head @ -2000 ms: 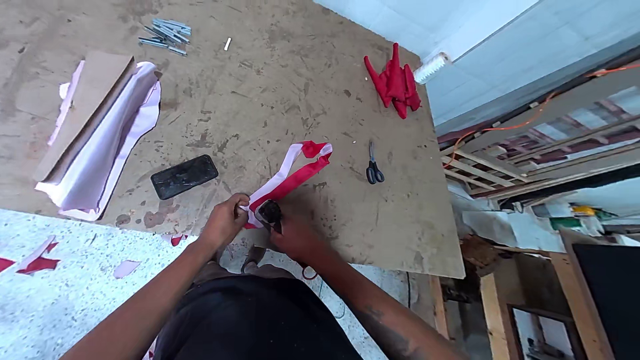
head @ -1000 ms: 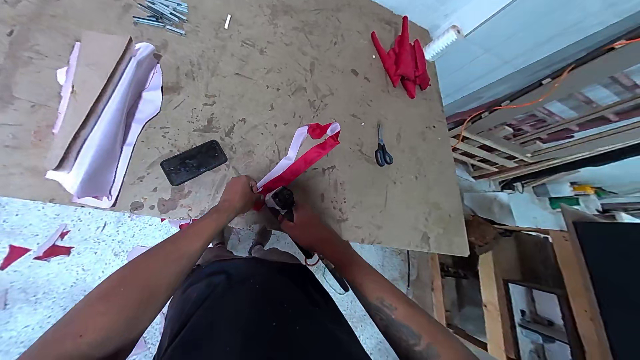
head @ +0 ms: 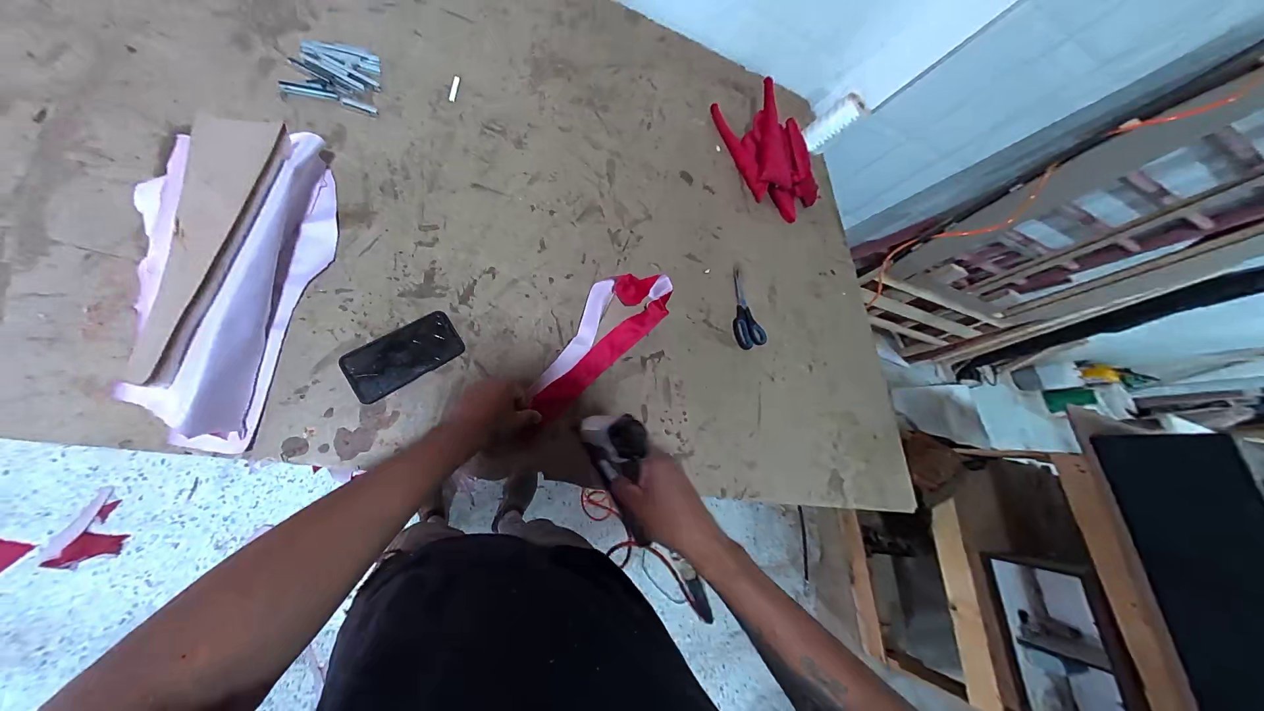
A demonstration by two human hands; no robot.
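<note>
A long red and pale pink fabric strip [head: 604, 354] lies looped on the wooden tabletop [head: 553, 178]. Its near end is pinched in my left hand [head: 502, 410], which is a little blurred. My right hand [head: 657, 499] grips a dark hand-held power tool [head: 620, 444] with a hose or cord below it; its exact kind is hard to tell. The tool is just right of the strip's near end, apart from it. Scissors [head: 747, 321] with dark handles lie to the right of the strip. A black phone [head: 402, 356] rests left of my left hand.
Folded pale pink fabric [head: 237, 346] with a brown board [head: 212, 217] on it lies at the left. Metal pieces [head: 336, 74] are piled behind. Red sewn fabric [head: 770, 153] sits near the white wall [head: 918, 59]. Fabric scraps [head: 84, 548] lie on the floor.
The tool in my right hand has moved right, away from the strip's near end, where it was a second ago. My left hand still holds the strip.
</note>
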